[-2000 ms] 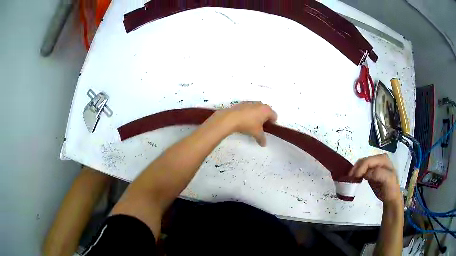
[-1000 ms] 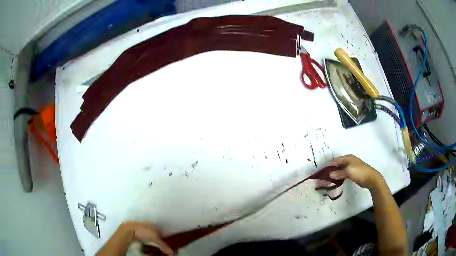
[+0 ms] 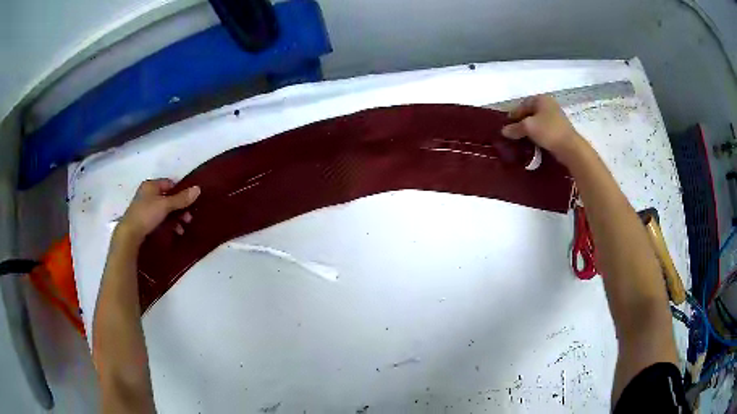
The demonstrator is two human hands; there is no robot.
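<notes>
The stack of dark maroon cut pieces (image 3: 355,162) lies curved along the far side of the white table. My left hand (image 3: 166,206) is at its left part, fingers bent over a strip. My right hand (image 3: 537,129) is at its right part with thumb and fingers together on maroon cloth; a small white patch shows below the fingers. The strip between my hands cannot be told apart from the stack. The red-handled scissors (image 3: 582,247) lie at the stack's right end, partly behind my right forearm.
The iron's wooden handle (image 3: 664,257) shows right of my right forearm, which hides most of the iron. Blue hoses (image 3: 711,323) trail at the right edge. A grey metal strip (image 3: 598,95) lies along the far edge of the white table (image 3: 364,323). A blue object (image 3: 178,89) is beyond it.
Both hands have moved from the near side of the table to the far stack, bringing the maroon strip with them. The view has shifted; the metal folding guide is out of the picture.
</notes>
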